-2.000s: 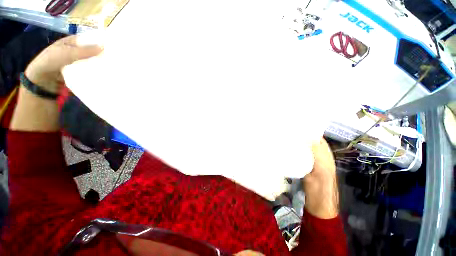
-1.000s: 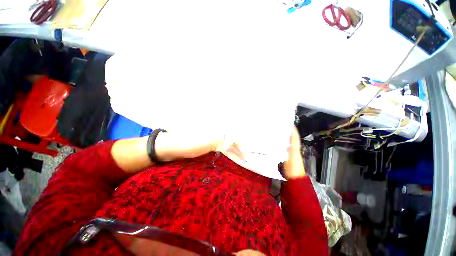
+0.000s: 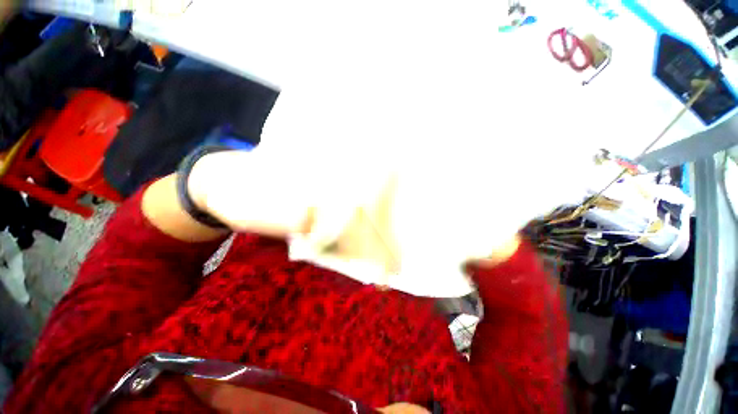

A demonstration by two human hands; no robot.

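A large cream garment piece lies over the table's front edge and hangs down in front of my red top. It is washed out against the white table, so its outline is partly lost. My left hand is at the lower left part of the cloth, blurred and overexposed, with its fingers on the fabric. My right hand is at the lower right of the cloth; only a small part near the wrist shows and its fingers are hidden by the fabric or the glare.
Red-handled snips lie near the machine's dark control panel. A thin rod and tangled threads are at the right, by a white tray. A red stool and black fabric are at the left.
Since two seconds ago my left hand has moved from the cloth's far left corner to its lower middle. Since one second ago the cloth's left edge has shifted right.
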